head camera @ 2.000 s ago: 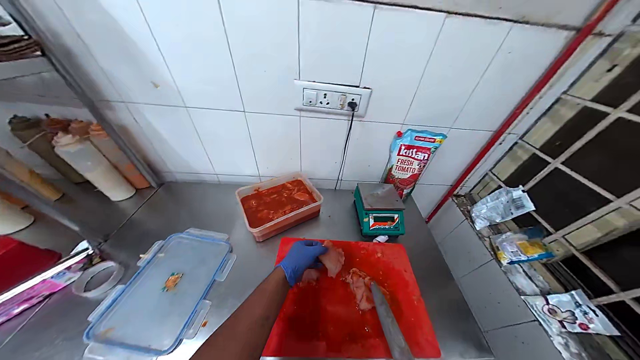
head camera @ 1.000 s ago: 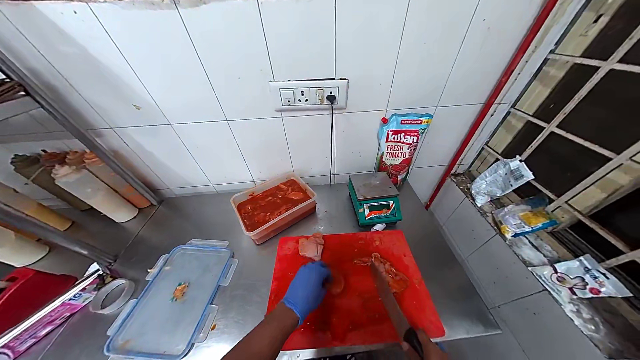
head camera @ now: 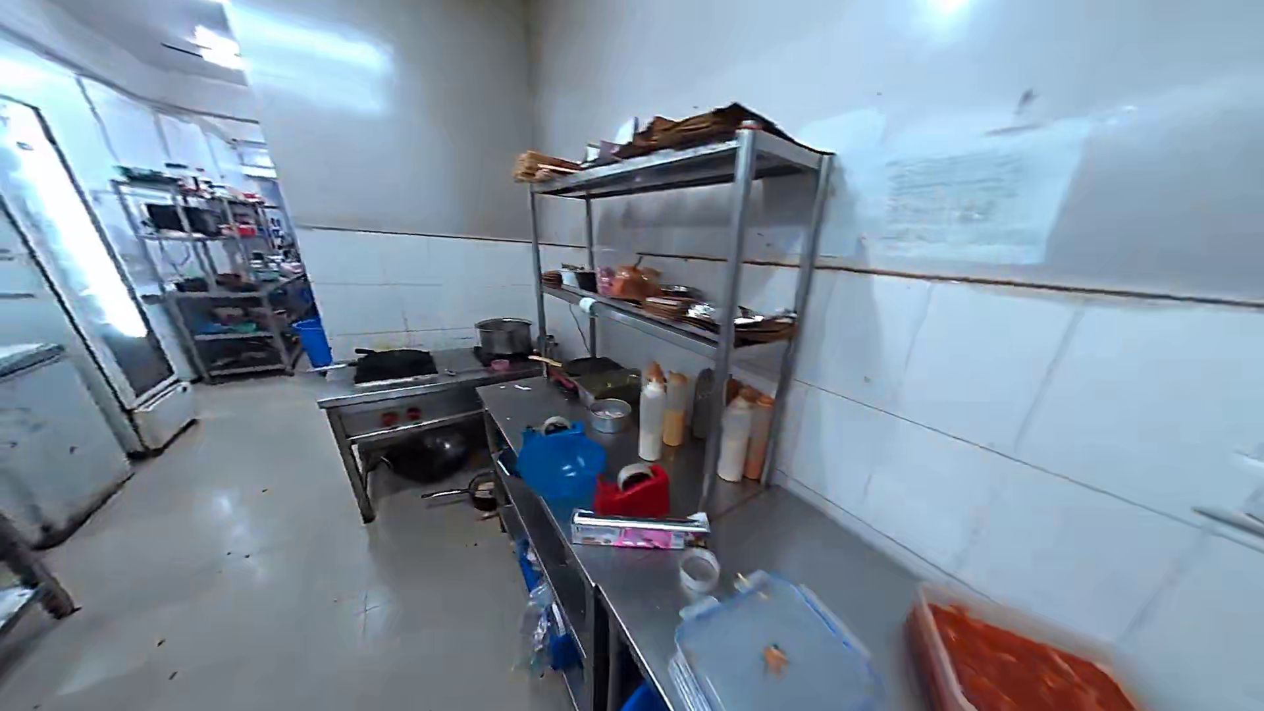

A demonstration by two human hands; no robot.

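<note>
Neither my left hand nor my right hand shows in the head view now. At the lower right, a plastic container of red marinated pieces (head camera: 1027, 657) stands on the steel counter, blurred and cut off by the frame edge. To its left lies a clear plastic lid with blue edges (head camera: 770, 647), with a small orange scrap on it. A roll of tape (head camera: 699, 571) lies just beyond the lid, beside a long box of wrap (head camera: 640, 531). The red cutting board and the knife are out of frame.
A red tape dispenser (head camera: 633, 494), a blue plastic bag (head camera: 561, 462) and squeeze bottles (head camera: 652, 420) stand on the counter by a steel shelf rack (head camera: 736, 296). Further back is a stove (head camera: 395, 390) with a pot (head camera: 504, 337). Tiled floor (head camera: 257, 573) runs along the left.
The view has swung far to the left and up. My hands, seen earlier over the red cutting board with meat and a knife, have left the view.
</note>
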